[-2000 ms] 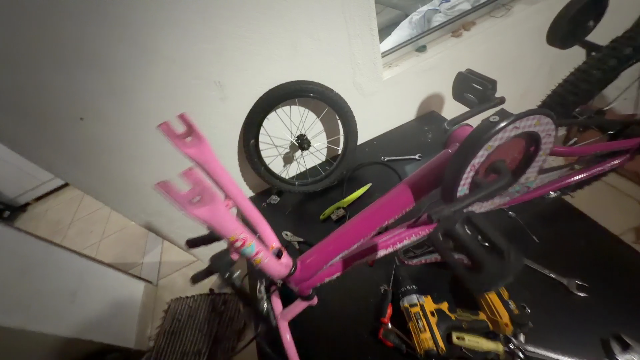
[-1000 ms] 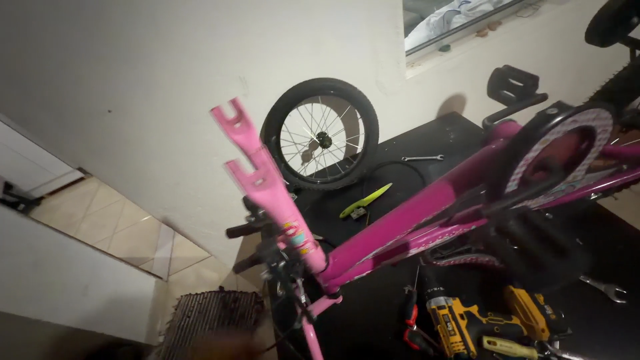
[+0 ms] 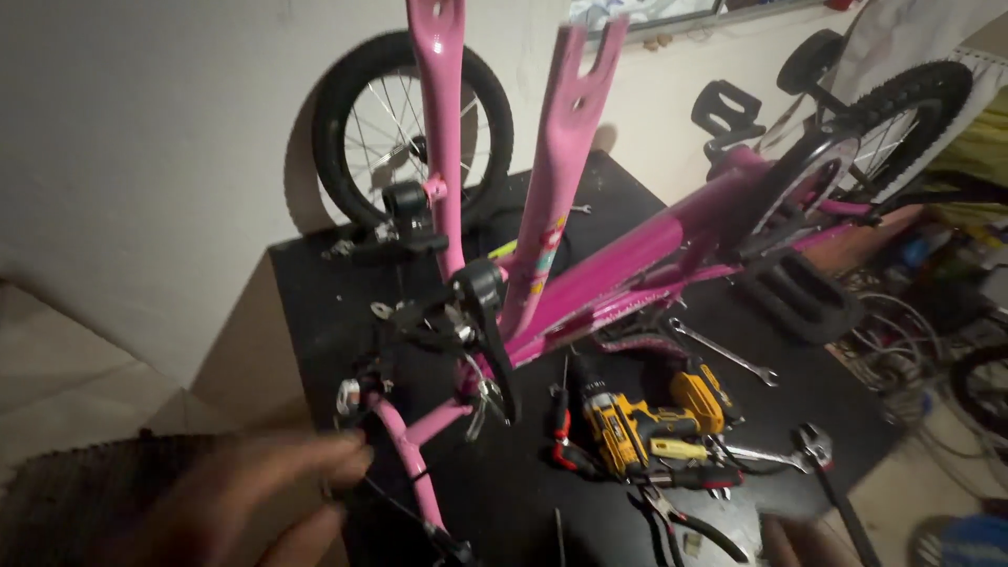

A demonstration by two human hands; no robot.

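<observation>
A pink child's bicycle frame (image 3: 614,276) lies upside down on the black table (image 3: 748,409), its fork (image 3: 551,157) pointing up with no wheel in it. Black V-brake arms (image 3: 480,307) sit on the fork legs. My left hand (image 3: 260,496), blurred, is at the lower left beside the pink handlebar (image 3: 405,441); its fingers are apart and nothing shows between them. Only a blurred part of my right hand (image 3: 795,539) shows at the bottom right edge, near the pliers (image 3: 677,524); whether it holds anything is hidden. The detached spoked wheel (image 3: 331,134) leans on the wall.
A yellow cordless drill (image 3: 622,429), a yellow-handled tool (image 3: 679,450), an adjustable wrench (image 3: 815,447) and a combination wrench (image 3: 724,352) lie right of the fork. The rear wheel (image 3: 913,118) and pedals (image 3: 807,299) extend right. Cables (image 3: 898,323) clutter the far right.
Both hands have come into view at the bottom. The fork and handlebar now appear turned, with both fork legs upright and the brake arms showing. The view has shifted.
</observation>
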